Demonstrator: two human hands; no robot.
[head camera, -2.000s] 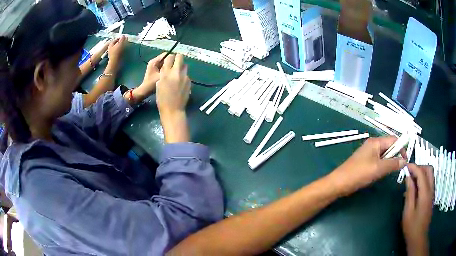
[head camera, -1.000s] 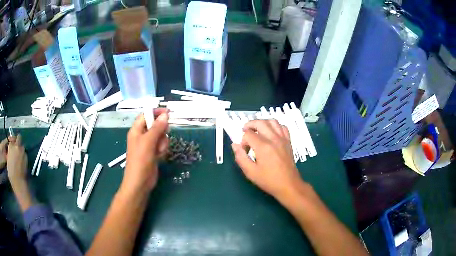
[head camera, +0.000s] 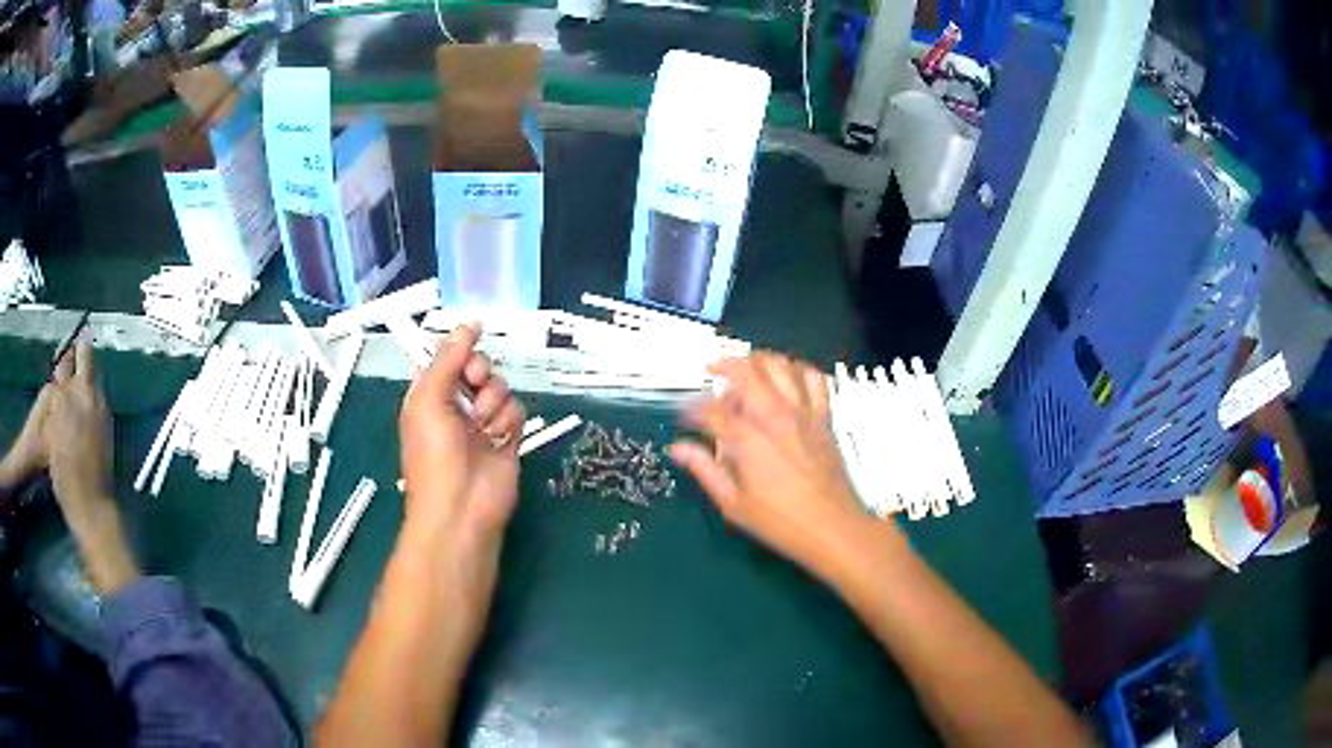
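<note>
My left hand (head camera: 465, 446) is closed around a thin white tube (head camera: 406, 339) that slants up and left from its fingers. My right hand (head camera: 774, 446) is slightly blurred, thumb and fingers apart, with nothing visible in it. It hovers beside a neat row of white tubes (head camera: 920, 446) and partly covers its left end. A loose heap of small dark metal parts (head camera: 611, 465) lies between my hands, with several more just below it. White tubes (head camera: 628, 344) lie crossed behind the heap. Two loose tubes (head camera: 549, 434) pass partly behind my left hand.
A pile of white tubes (head camera: 241, 409) lies on the left. Several blue-white product boxes (head camera: 687, 190) stand behind the pale metal strip. A neighbour's hand (head camera: 81, 446) is at the left edge. A pale post (head camera: 1037, 205), blue crate (head camera: 1125, 380) and small blue bin (head camera: 1169, 694) are on the right.
The view has turned from the neighbour to my own bench area. The single tube lying just left of my right hand a second ago is gone from there. My right hand's fingers have spread.
</note>
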